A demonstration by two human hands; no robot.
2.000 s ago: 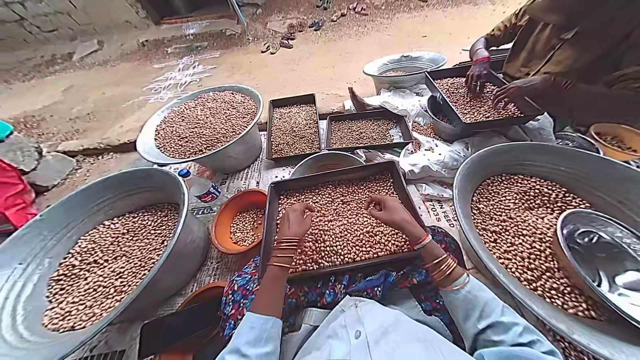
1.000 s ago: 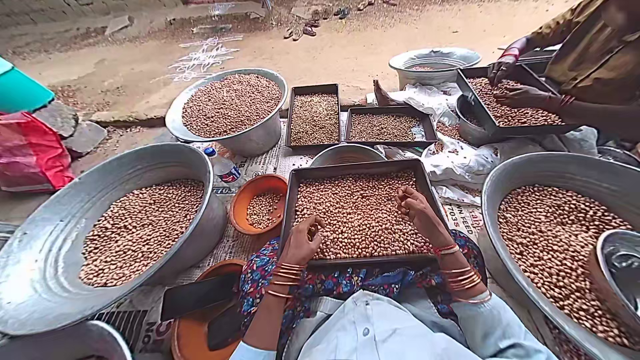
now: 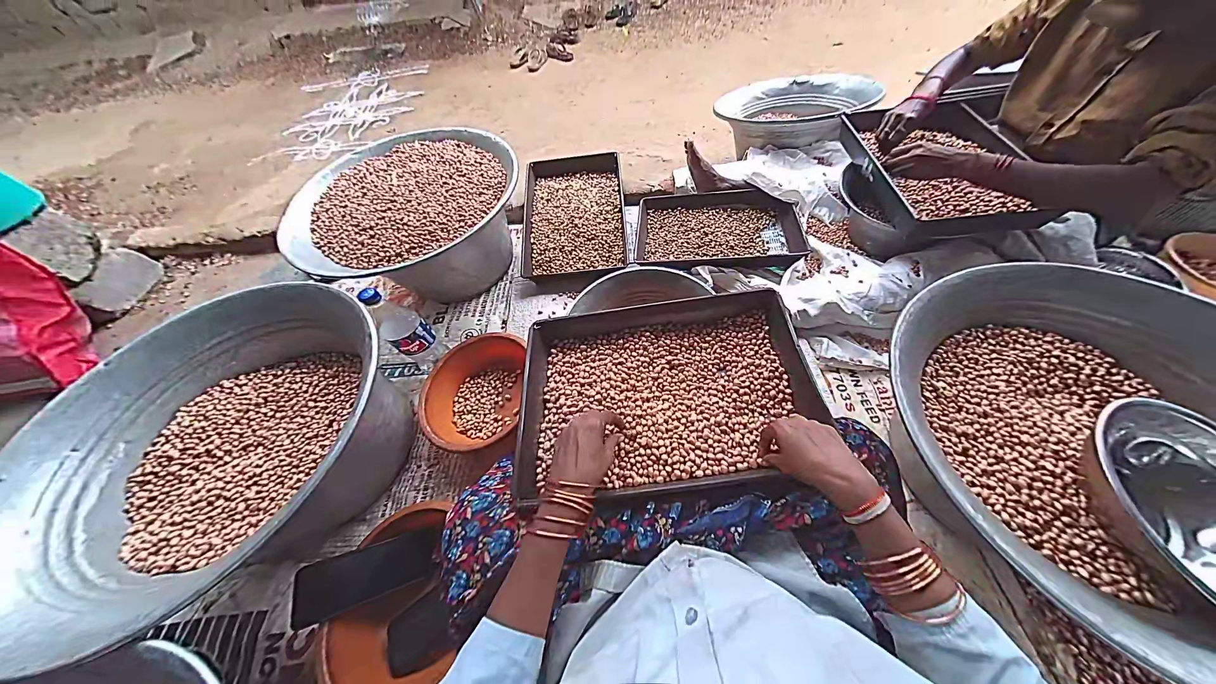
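Observation:
A dark rectangular tray (image 3: 806, 380) full of round tan nuts or seeds (image 3: 670, 389) rests on my lap, over a blue floral cloth. At the tray's lower left, my left hand (image 3: 586, 450) touches the nuts with its fingers curled. My right hand (image 3: 807, 454) is at the lower right corner, fingers bent against the nuts beside the rim. Whether either hand pinches a single nut cannot be seen. Left of the tray sits an orange bowl (image 3: 439, 394) with a few pale nuts in it.
Large metal basins of nuts stand at left (image 3: 375, 446), upper left (image 3: 494, 242) and right (image 3: 907, 399), the last holding a steel bowl (image 3: 1107, 446). Two smaller trays (image 3: 622, 180) (image 3: 655, 201) lie beyond. A plastic bottle (image 3: 404, 328) stands at left. Another person's hands work over a tray (image 3: 912, 223).
My hands have moved farther apart. The right hand has come down from the tray's upper right area to its lower right corner, while the left stays near the lower left.

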